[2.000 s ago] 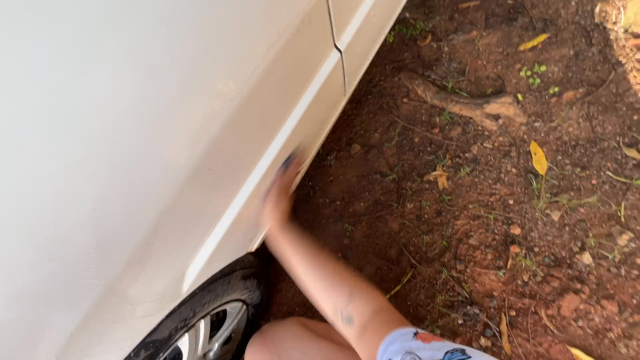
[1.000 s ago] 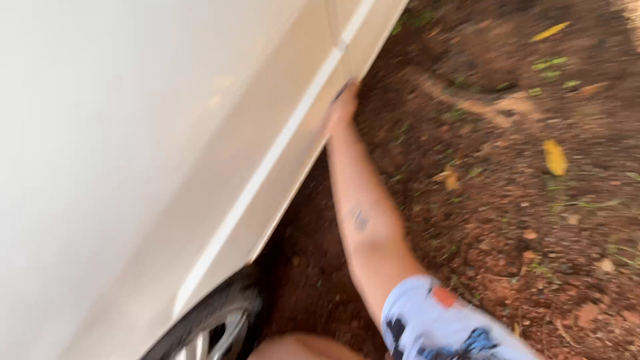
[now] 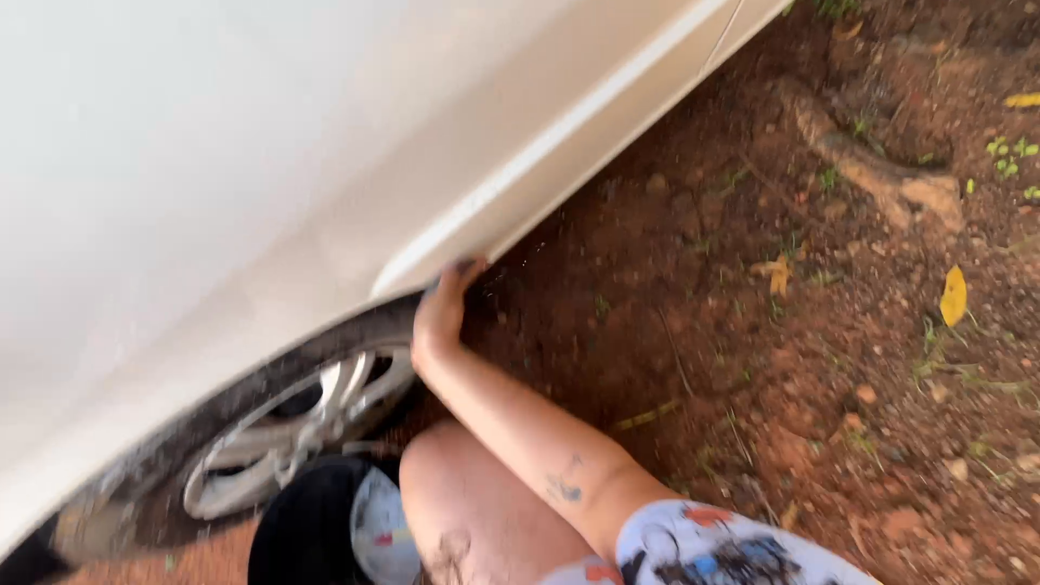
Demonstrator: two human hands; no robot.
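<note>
My right hand [image 3: 443, 305] is at the lower edge of a white car's body panel [image 3: 455, 154], where the panel meets the front of the wheel arch. It holds a small dark object [image 3: 465, 265] against the panel; fingers and blur hide most of it, so its kind cannot be told. Just below and to the left of the hand are the tire [image 3: 357, 329] and its silver spoked rim [image 3: 301, 431]. Beside my bent knee stands a black bucket [image 3: 296, 520], with light-coloured contents partly visible. My left hand is out of view.
Reddish-brown soil [image 3: 731, 366] with small stones and sprigs of grass lies to the right of the car. An exposed root [image 3: 877, 175] crosses it at the upper right, and a yellow leaf [image 3: 954, 296] lies nearer.
My right hand has moved back along the lower panel from near the door seam to the wheel arch. The view has shifted, showing more of the wheel and the black bucket.
</note>
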